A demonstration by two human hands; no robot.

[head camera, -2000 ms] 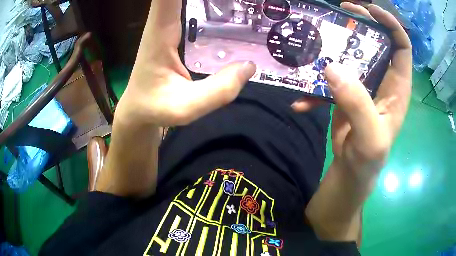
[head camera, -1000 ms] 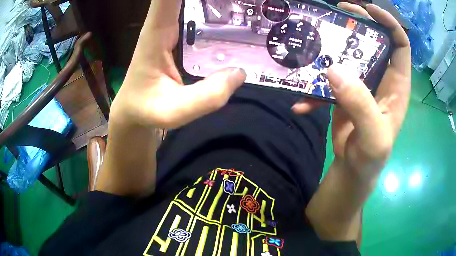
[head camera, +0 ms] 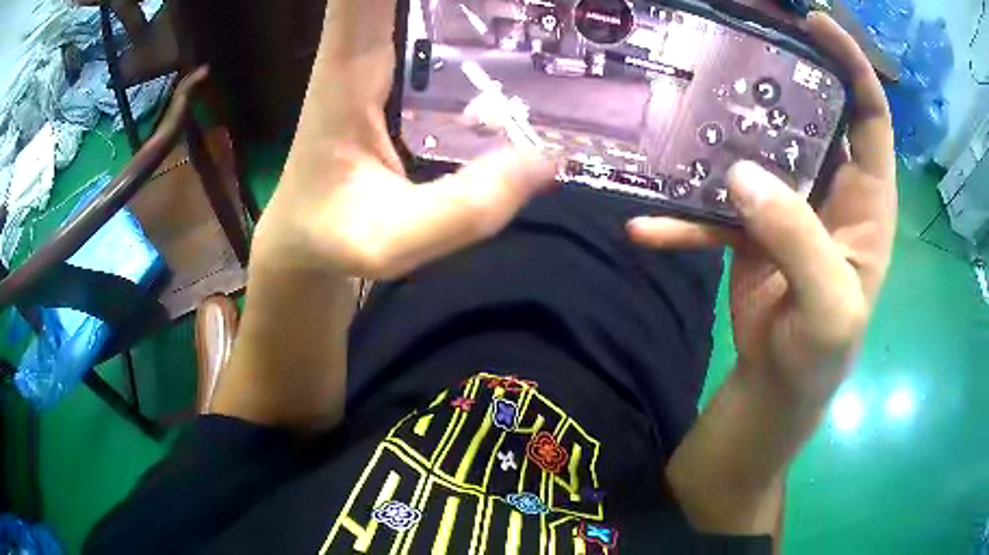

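Note:
A smartphone [head camera: 618, 103] with a dark rim is held sideways in the air at the top of the view. Its lit screen shows a greyish-pink 3D scene with small round icons at the right and a dark circle at top centre. My left hand [head camera: 380, 206] grips the left end, its thumb over the lower edge of the screen. Its fingers are hidden or cut off by the top edge. My right hand [head camera: 808, 239] grips the right end, its thumb on the lower right of the screen and one finger under the bottom edge.
A brown wooden chair [head camera: 201, 244] with a curved arm stands at the left, with a blue plastic bag [head camera: 103, 266] on it. A whitish heap [head camera: 54, 98] lies upper left. More blue plastic [head camera: 922, 76] is upper right. The black T-shirt [head camera: 456, 466] and shiny green floor [head camera: 868, 466] lie below.
The large dark round overlay is gone from the screen, and the scene shown is different. The right thumb has moved slightly right and down. The left thumb has shifted slightly right. Both hands still hold the phone.

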